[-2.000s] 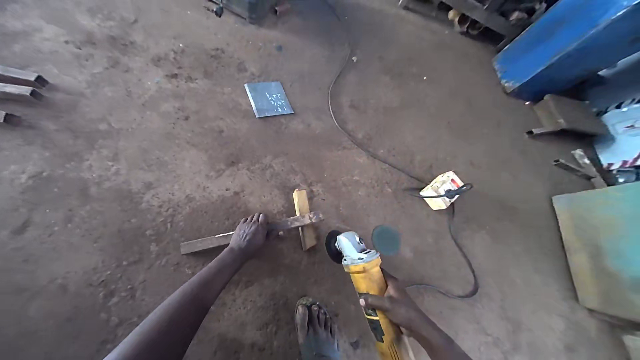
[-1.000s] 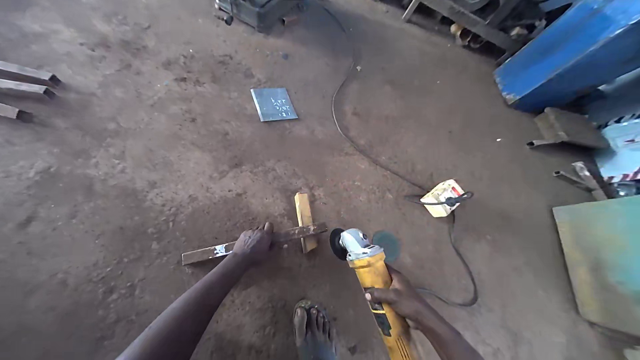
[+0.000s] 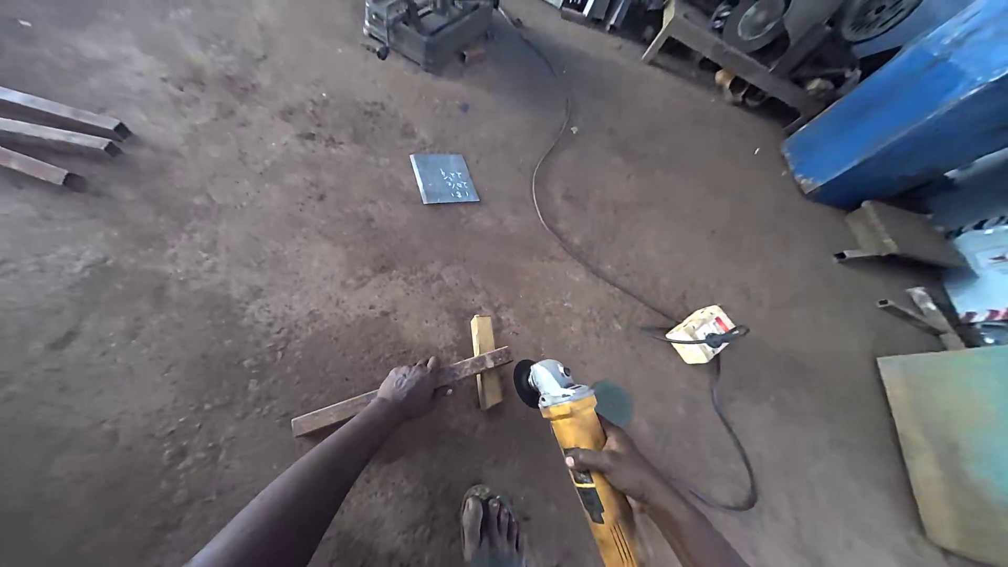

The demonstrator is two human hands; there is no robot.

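Note:
My left hand (image 3: 408, 389) grips a rusty steel bar or square tube (image 3: 339, 413) near its middle. The right end of that bar rests across a short wooden block (image 3: 488, 387) on the ground. My right hand (image 3: 618, 465) holds a yellow angle grinder (image 3: 579, 429) by its body, thumb on its side. The grinder's disc (image 3: 526, 383) is just right of the bar's end, with a small gap between them. A greenish round disc (image 3: 613, 402) lies on the ground behind the grinder's head. Whether the disc spins I cannot tell.
A cable (image 3: 551, 228) runs across the floor to a whitish socket box (image 3: 699, 335). Beyond lies a metal plate (image 3: 445, 179) with chalk writing. Steel tubes (image 3: 59, 142) are at the left, a dark machine (image 3: 429, 31) at the top, and a blue metal piece (image 3: 898, 118) and a sheet (image 3: 953, 449) at the right. My foot (image 3: 490, 524) is below the block.
The bar has turned about its length under my left hand: a whitish patch on it one second ago no longer shows. The grinder stays in my right hand near the bar's end.

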